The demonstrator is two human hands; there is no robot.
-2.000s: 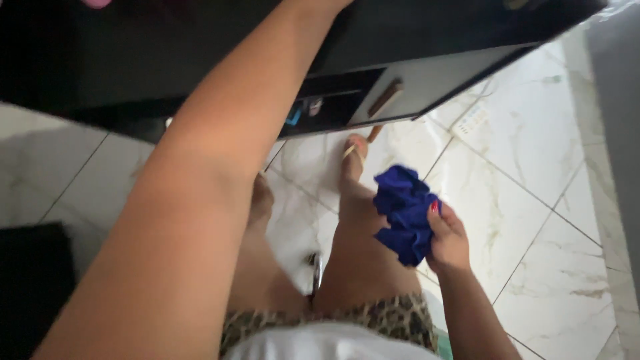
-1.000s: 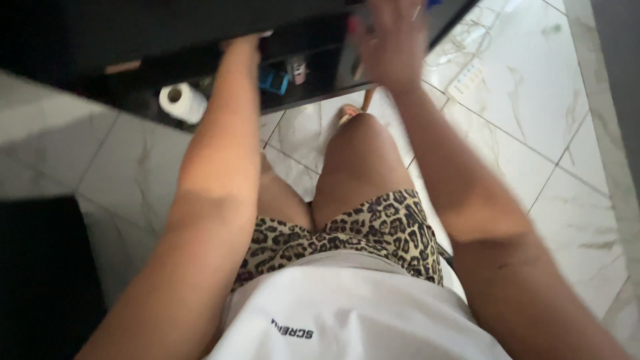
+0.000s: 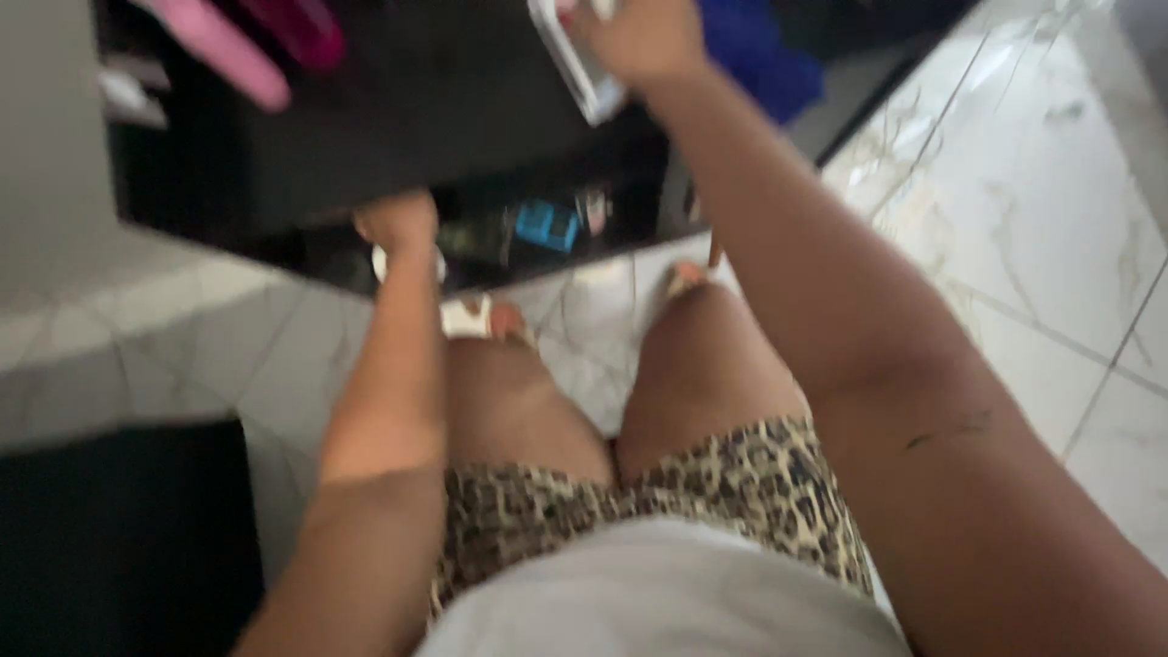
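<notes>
My right hand [image 3: 643,41] is at the top of the view over the black cabinet top [image 3: 438,100], on a white-edged flat object [image 3: 579,73]; blur hides whether the fingers grip it. Just right of that hand lies a crumpled blue cloth [image 3: 757,59]. My left hand [image 3: 399,222] is at the cabinet's front edge, above the lower shelf; its fingers are partly hidden and I cannot tell what they hold. Below it shows part of a white roll [image 3: 381,265].
On the shelf are a light blue item [image 3: 547,225] and small things. A pink object [image 3: 228,55] and a magenta one [image 3: 297,27] lie at the top's left. A black block-like piece [image 3: 128,520] stands lower left on the marble-look tiled floor [image 3: 1049,301].
The blue cloth, in my right hand two seconds ago, now lies beside that hand on the cabinet. The view has shifted left, bringing the pink objects in.
</notes>
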